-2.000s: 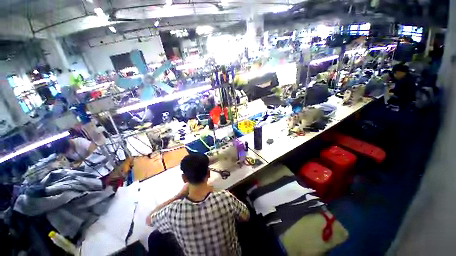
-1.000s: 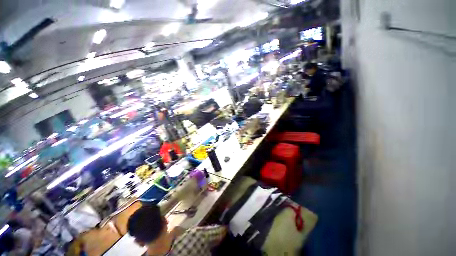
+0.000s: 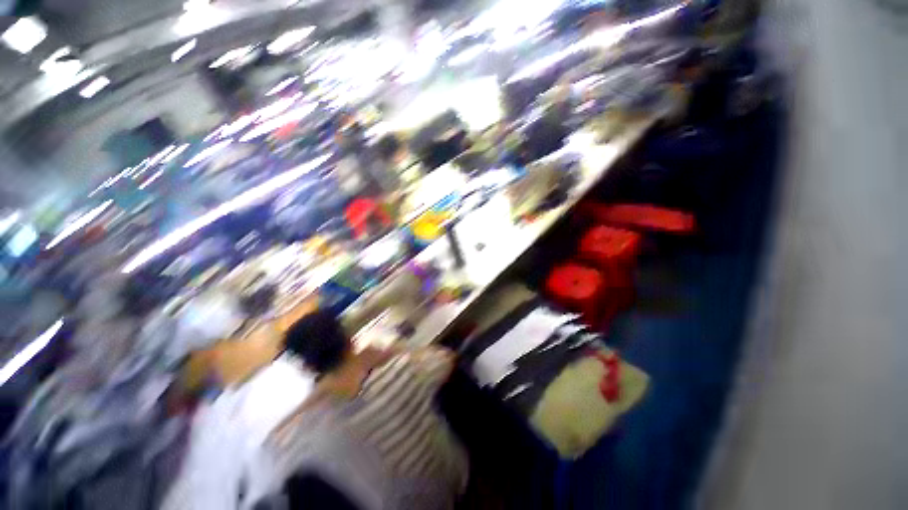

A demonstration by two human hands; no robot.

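Note:
Neither of my hands can be made out in the head view, which is strongly blurred. Nearest in front of me is a seated person in a checked shirt (image 3: 403, 413), seen from behind at the long white table (image 3: 244, 423). To that person's right is a side stack of black and white cut pieces (image 3: 528, 344) on a beige board (image 3: 577, 413), with a red strap (image 3: 609, 379) on it. A pale, blurred shape (image 3: 334, 453) lies across the bottom centre; I cannot tell what it is.
Red stools (image 3: 575, 284) stand beside the table on the blue floor (image 3: 662, 379). A pale wall (image 3: 836, 299) fills the right side. A grey garment pile (image 3: 90, 428) is at lower left. A yellow basket (image 3: 430, 225) and a dark cylinder (image 3: 455, 245) are behind the work.
The view swung right, then partly back left and down. A pale, blurred shape now shows at the bottom centre. The seated person remains at the table.

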